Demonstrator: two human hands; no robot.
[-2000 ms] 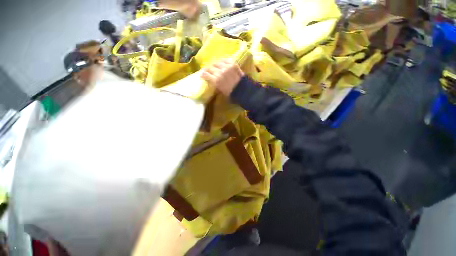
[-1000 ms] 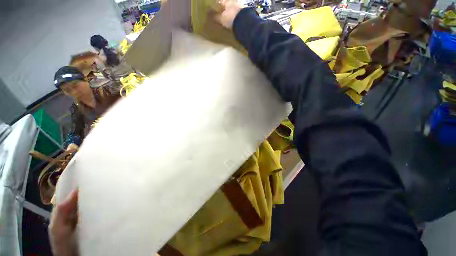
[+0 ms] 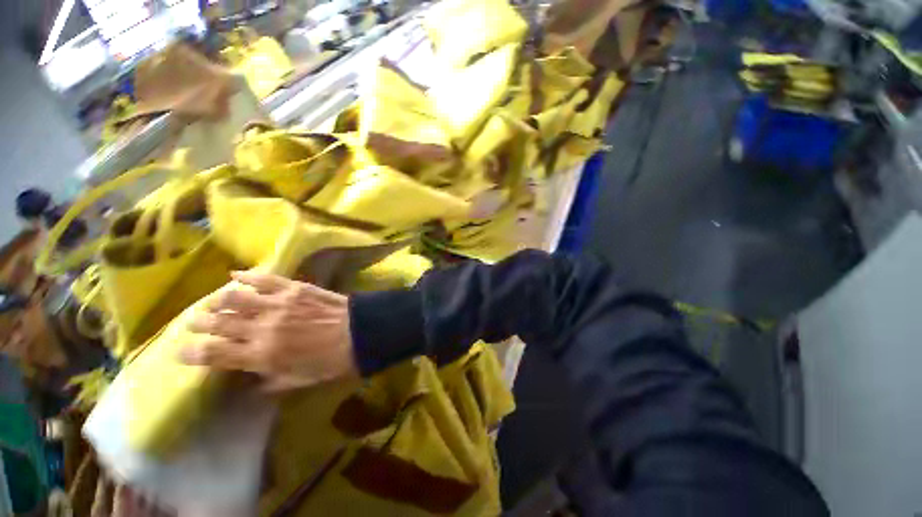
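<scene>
My right hand (image 3: 273,328), bare with a dark sleeve, reaches in from the right and lies over a blurred yellow panel (image 3: 177,394) at the lower left. The fingers point left; whether they grip the panel cannot be told. A whitish sheet surface (image 3: 217,459) shows below the hand. Part-made yellow bags (image 3: 167,283) with looped handles lie just beyond the hand. More yellow pieces with brown patches (image 3: 409,480) hang below and right of it. My left hand is not in view.
Crumpled yellow pieces (image 3: 404,116) and brown pieces (image 3: 182,81) cover the bench further back. A blue crate (image 3: 794,131) with yellow pieces on it stands on the dark floor at the right. A dark-haired person's head (image 3: 32,202) shows at the left edge.
The view has swung right. The large pale sheet has dropped to the lower left and mostly left view. My right hand has come down from the top. My left hand has gone out of view.
</scene>
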